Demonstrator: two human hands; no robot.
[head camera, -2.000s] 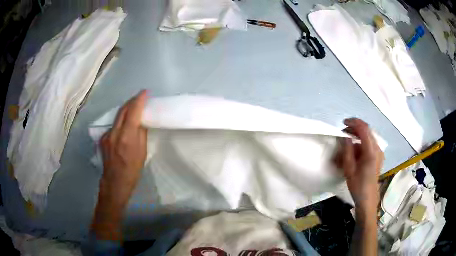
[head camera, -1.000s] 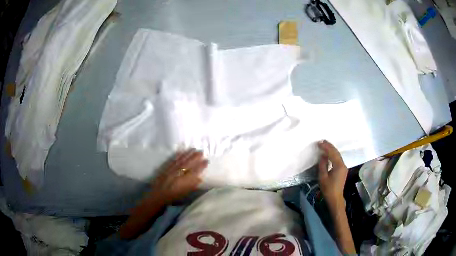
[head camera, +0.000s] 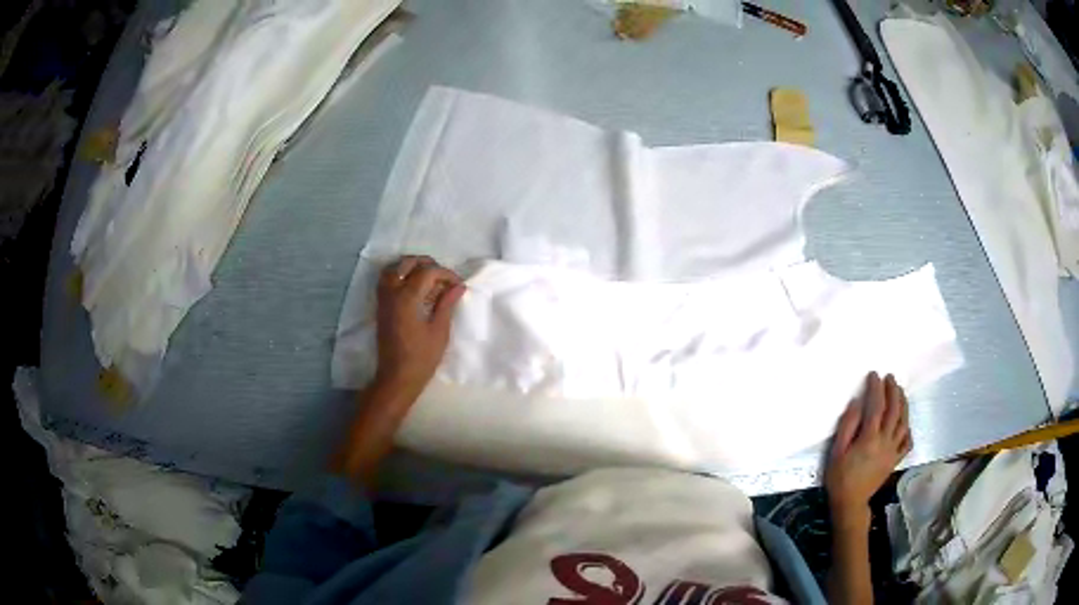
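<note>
A white garment panel (head camera: 710, 355) lies spread on the grey-blue table (head camera: 521, 71), with a curved cut-out at its right side and a raised vertical fold in its upper part. A narrower layer lies over its lower half. My left hand (head camera: 414, 319) rests on the left part of the panel, fingertips bent at the upper layer's left corner; whether it pinches the cloth is unclear. My right hand (head camera: 870, 437) lies with fingers stretched on the lower right edge of the panel.
Stacked white panels (head camera: 225, 166) lie at left. Tailor's shears (head camera: 878, 95) and thread snips (head camera: 775, 17) lie at the far side. A tan tag (head camera: 792, 117) touches the panel's top edge. More white panels (head camera: 970, 177) lie at right, a yellow rail (head camera: 1023, 438) beside the table, white cloth heaped below.
The panel, earlier held up folded between both hands, now lies spread on the table. My left hand has moved up onto the cloth from its lower edge. The view has shifted left.
</note>
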